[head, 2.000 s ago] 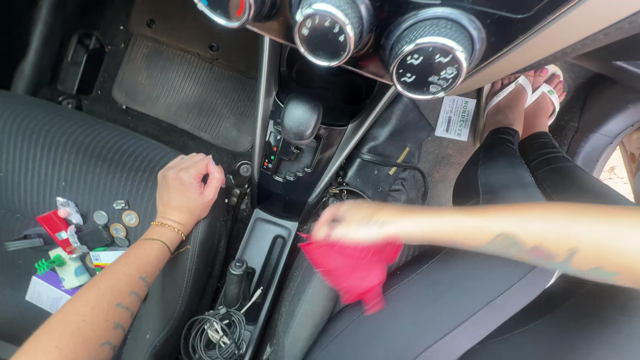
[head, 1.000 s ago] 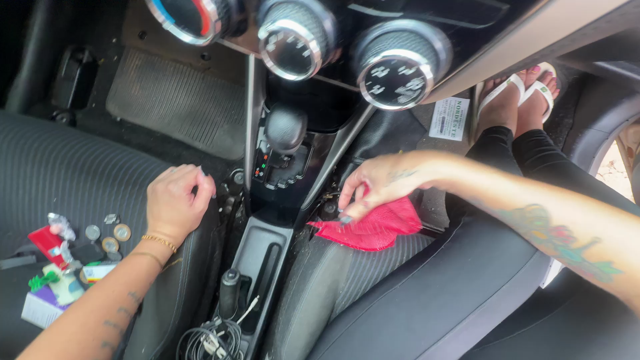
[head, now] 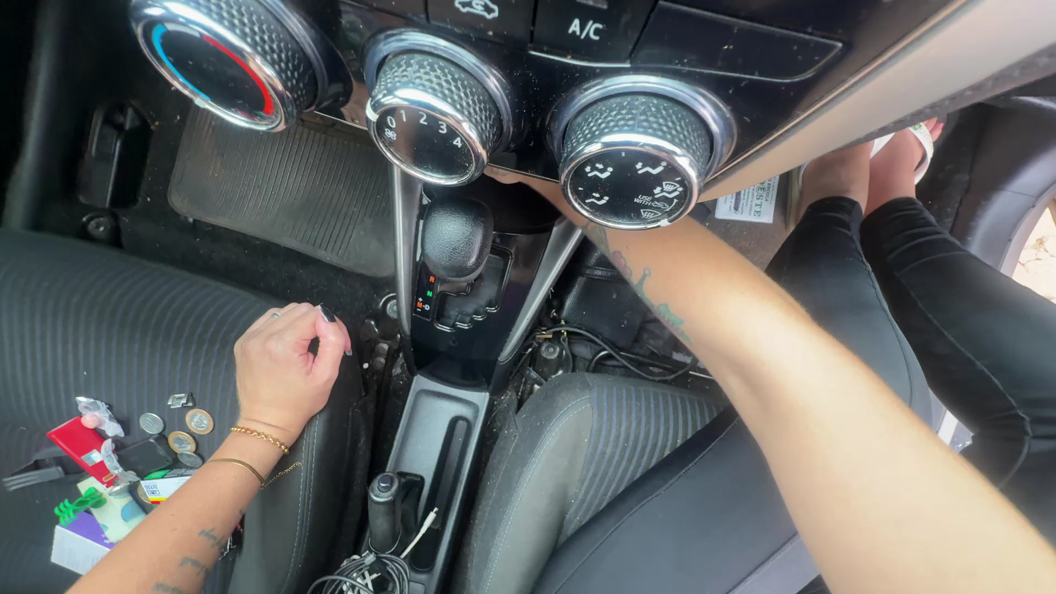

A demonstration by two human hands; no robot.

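Observation:
My left hand rests in a loose fist on the edge of the striped fabric passenger seat, beside several coins and small items. Its fingers are curled, and nothing shows in them. My right forearm reaches under the climate knobs of the dashboard, toward the recess ahead of the gear lever. Only a sliver of my right hand shows between the knobs; its fingers and anything in them are hidden. The red cloth is out of sight.
The center console tray runs between the seats, with the handbrake lever and a coiled cable behind it. Red packaging, a plastic fork and a purple-and-white box lie on the passenger seat. A printed card lies on the driver's floor.
My right hand has moved from the driver's seat edge, where it was at the red cloth, forward under the dashboard knobs. The cloth has left the seat. My left hand stays on the passenger seat.

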